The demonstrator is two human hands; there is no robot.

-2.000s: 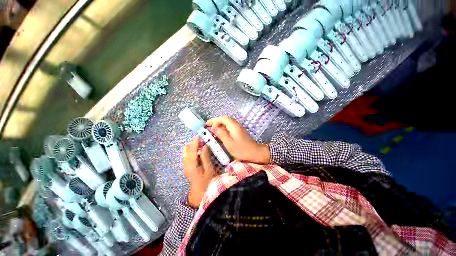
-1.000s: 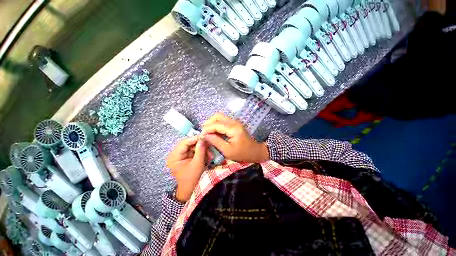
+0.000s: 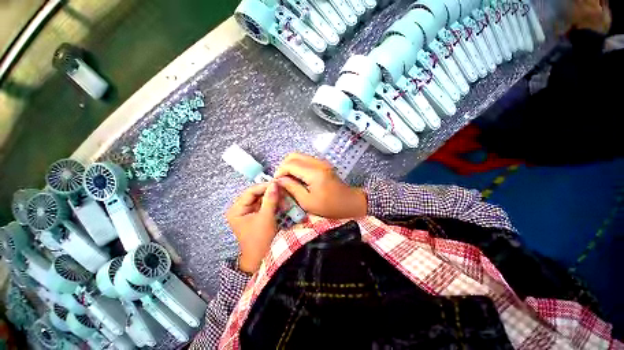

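A pale mint handheld fan body (image 3: 243,163) lies in front of me, its head end pointing up and left and its handle under my fingers. My left hand (image 3: 256,222) is at the handle's left side, thumb and finger pinched together. My right hand (image 3: 318,188) covers the handle from the right, its fingertips meeting those of my left hand over the neck area. Whatever is between the fingertips is too small and hidden to tell. The handle's lower end (image 3: 295,214) shows below the hands.
A heap of small teal pieces (image 3: 166,139) lies left. A jumbled pile of fans (image 3: 133,225) is lower left. Open handles (image 3: 373,130) stand in rows upper right. A dotted sheet (image 3: 347,152) is beside my right hand. A fan (image 3: 87,78) lies on the green conveyor. Another person's hand (image 3: 590,14) shows top right.
Since the first frame my fingertips have closed together over the fan's neck and the view has shifted. Another person's hand has appeared top right. The conveyor fan has shifted slightly since the second frame.
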